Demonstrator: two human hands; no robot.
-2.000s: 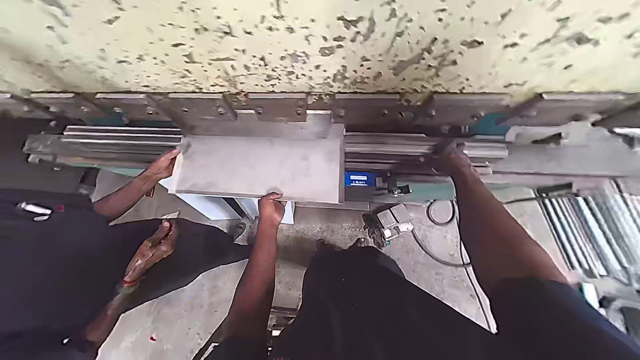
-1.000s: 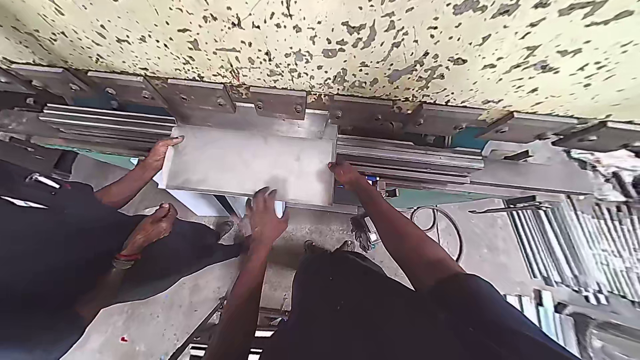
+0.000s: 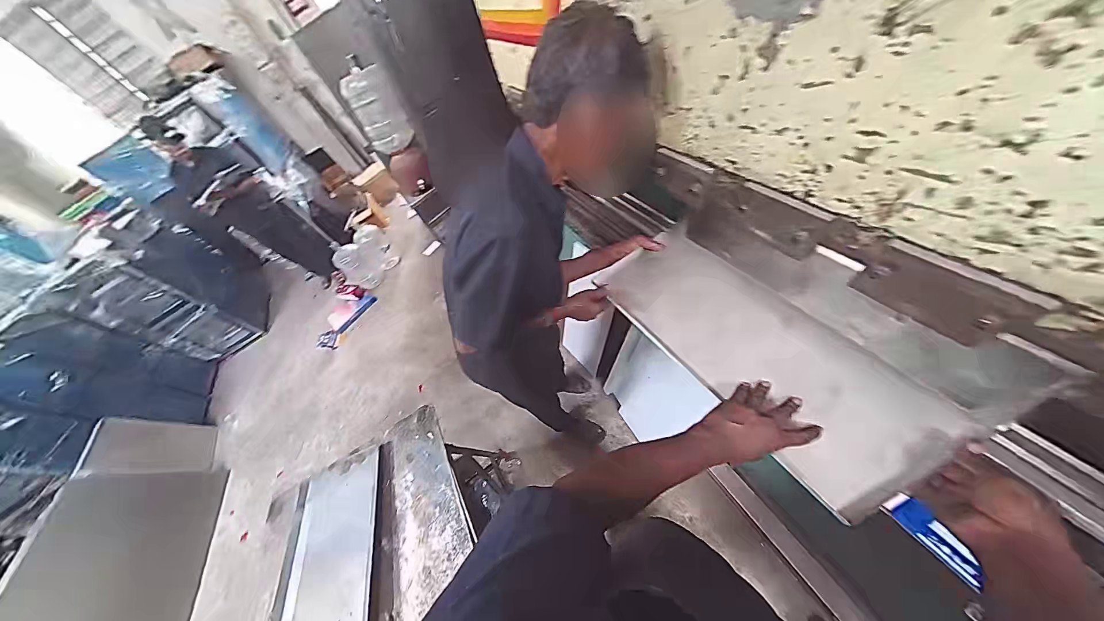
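A bent sheet-metal panel [image 3: 776, 345] lies across the bed of what looks like a press brake, under its row of upper tool blocks [image 3: 931, 310]. My left hand [image 3: 755, 423] rests on the panel's near edge with fingers spread and palm down. At the panel's right end is my right hand [image 3: 992, 496], blurred, with its fingertips against the edge; whether they grip it is hard to see. A co-worker's two hands touch the panel's far left end, one hand [image 3: 634, 250] at the corner and the other hand [image 3: 586, 304] at the near edge.
A co-worker [image 3: 509, 241] stands close by on the left. Behind are another person [image 3: 241, 190], blue cabinets [image 3: 129, 302] and plastic bottles [image 3: 366, 254] on the floor. Metal sheets [image 3: 155, 526] lie at lower left. A blue object [image 3: 936, 539] sits below the panel's right end.
The view has swung far to the left. My right hand was away on the machine bed two seconds ago, then came to the panel's right end. My left hand's fingers now lie on the panel.
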